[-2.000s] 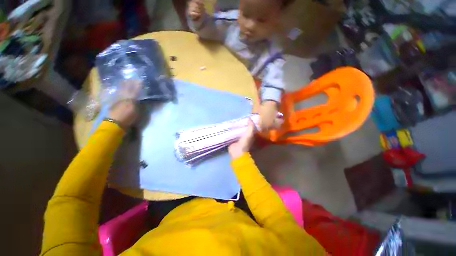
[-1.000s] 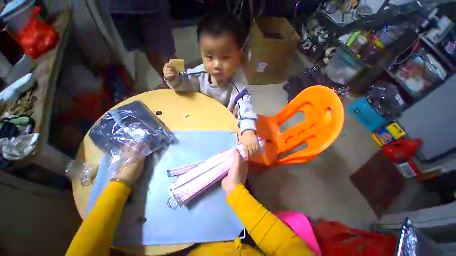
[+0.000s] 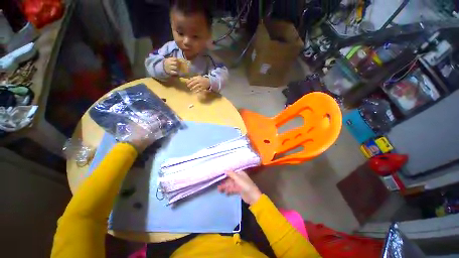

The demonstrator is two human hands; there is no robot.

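Observation:
A fanned bundle of long white-and-pink strips (image 3: 209,169) lies on the pale blue-grey board (image 3: 201,216), its right ends near the orange chair. My right hand (image 3: 239,185) is just below the strips, fingers apart, with nothing held. My left hand (image 3: 143,135) is at the near edge of the clear plastic bag with dark contents (image 3: 123,108); shiny film covers part of it, so its grip cannot be told. Small dark pieces (image 3: 137,205) lie on the board's left part.
An orange plastic chair (image 3: 312,126) stands against the table's right side. A child (image 3: 188,50) stands at the far edge, hands over the round table (image 3: 206,106). A small clear bag (image 3: 77,150) lies at the left edge. A cardboard box (image 3: 274,58) stands behind.
My right hand has let go of the strips and moved below them. The child's hand has left the strip ends and moved back to the far table edge. The strips lie more spread.

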